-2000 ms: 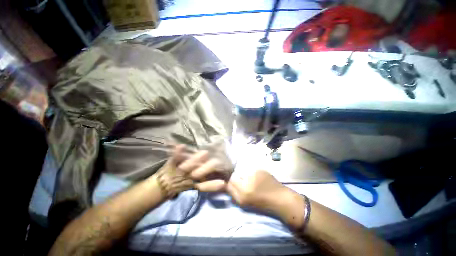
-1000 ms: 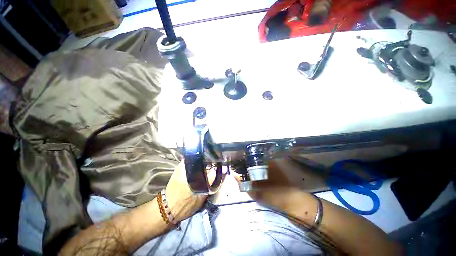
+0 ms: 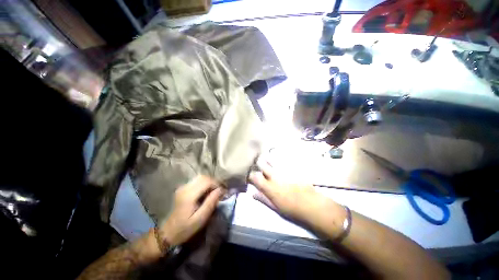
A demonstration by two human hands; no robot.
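The shiny olive-brown lining (image 3: 169, 93) lies in a large crumpled heap left of the machine head, with part hanging over the table's front edge. My left hand (image 3: 191, 210) pinches the lining near its lower edge. My right hand (image 3: 284, 194) grips the same lining close by on the right, its fingertips partly hidden in glare and folds. The sewing machine head (image 3: 416, 76) is to the right, with its curved take-up lever guard (image 3: 338, 98) and silver tension knob (image 3: 372, 114). The presser foot area is washed out by bright light.
Blue-handled scissors (image 3: 429, 194) lie right of my right hand, blades pointing up-left. A black flat object (image 3: 484, 219) is beside them. A red cloth or bag (image 3: 410, 17) and a cardboard box (image 3: 186, 6) are behind. The machine bed (image 3: 350, 175) shows under the arm.
Both hands have come out from behind the machine's guard and knob and now hold the lining left of the machine. The lining's lower part is pulled forward over the table edge. The view has shifted back.
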